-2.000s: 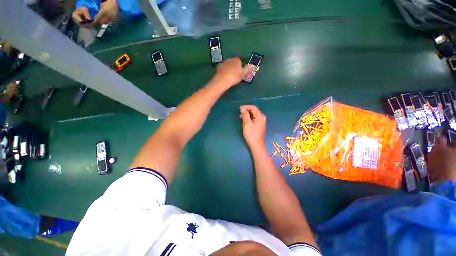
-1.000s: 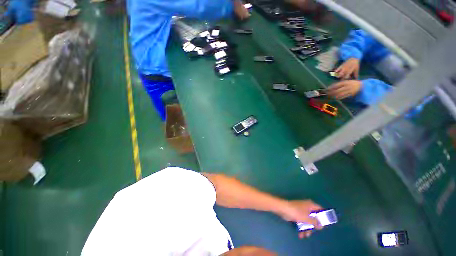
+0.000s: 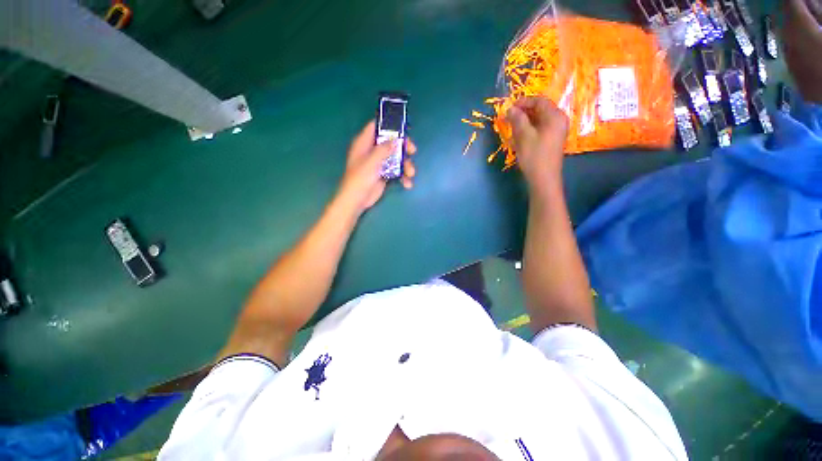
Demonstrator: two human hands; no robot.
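Observation:
My left hand (image 3: 364, 173) holds a black and silver bar phone (image 3: 391, 135) upright in view, screen and keypad facing up, above the green bench. My right hand (image 3: 541, 135) is at the open end of a clear bag of orange parts (image 3: 622, 54). Its fingertips are bent together over spilled orange parts (image 3: 501, 128). Whether they pinch a piece cannot be told.
A lone phone (image 3: 131, 253) lies at left beside a small round whitish item (image 3: 154, 249). A grey post with bracket (image 3: 219, 118) stands at upper left. Grouped phones (image 3: 735, 94) and a person's blue sleeve (image 3: 721, 243) are at right.
The view has swung back from the left end of the bench. My left hand, reaching to a phone on the far side two seconds ago, now holds one nearer. My right hand has moved to the bag opening.

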